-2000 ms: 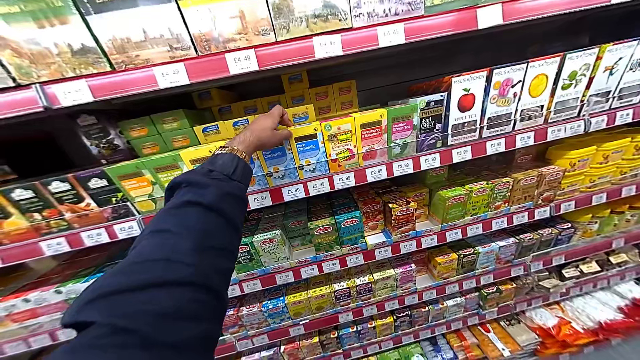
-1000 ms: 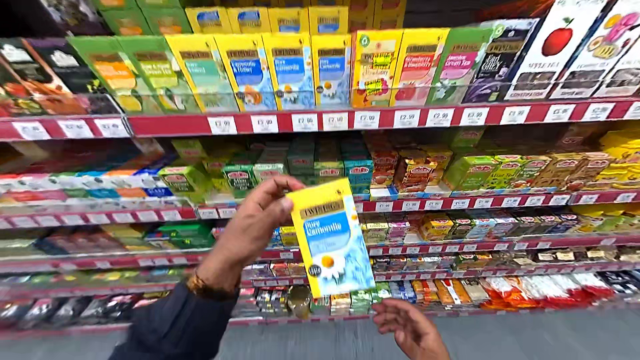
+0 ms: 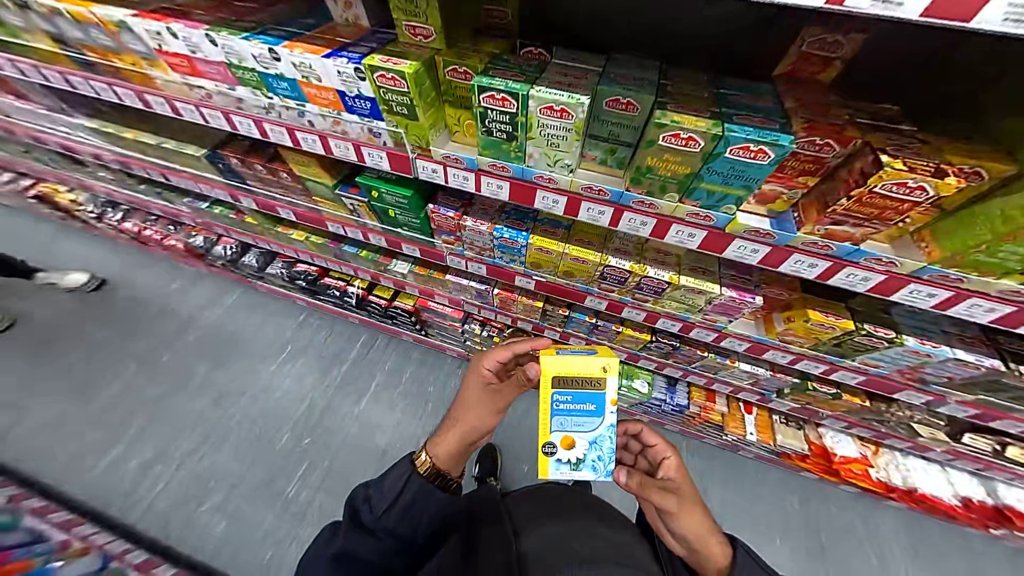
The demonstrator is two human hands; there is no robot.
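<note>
A yellow and blue box of Twinings camomile tea (image 3: pixel 578 416) is upright in front of my body, its daisy front facing me. My left hand (image 3: pixel 492 396) grips its upper left edge between thumb and fingers; a gold-coloured bracelet or watch is on that wrist. At the box's lower right edge, my right hand (image 3: pixel 660 480) holds it with thumb and curled fingers. Behind the box are the lower shelves, with small yellow camomile tea boxes (image 3: pixel 546 252) among them.
Fenjan Tea boxes (image 3: pixel 502 112) line the shelf ahead, above its red price rail (image 3: pixel 552 200). Grey floor (image 3: pixel 264 384) lies at left, where another person's shoe (image 3: pixel 70 280) shows. A further shelf edge (image 3: pixel 88 524) is at the bottom left. Packets (image 3: pixel 852 460) sit low at right.
My left hand reached to the upper shelf, then held the tea box away from it. My right hand, apart from the box a second ago, now grips it too. The view has tilted down.
</note>
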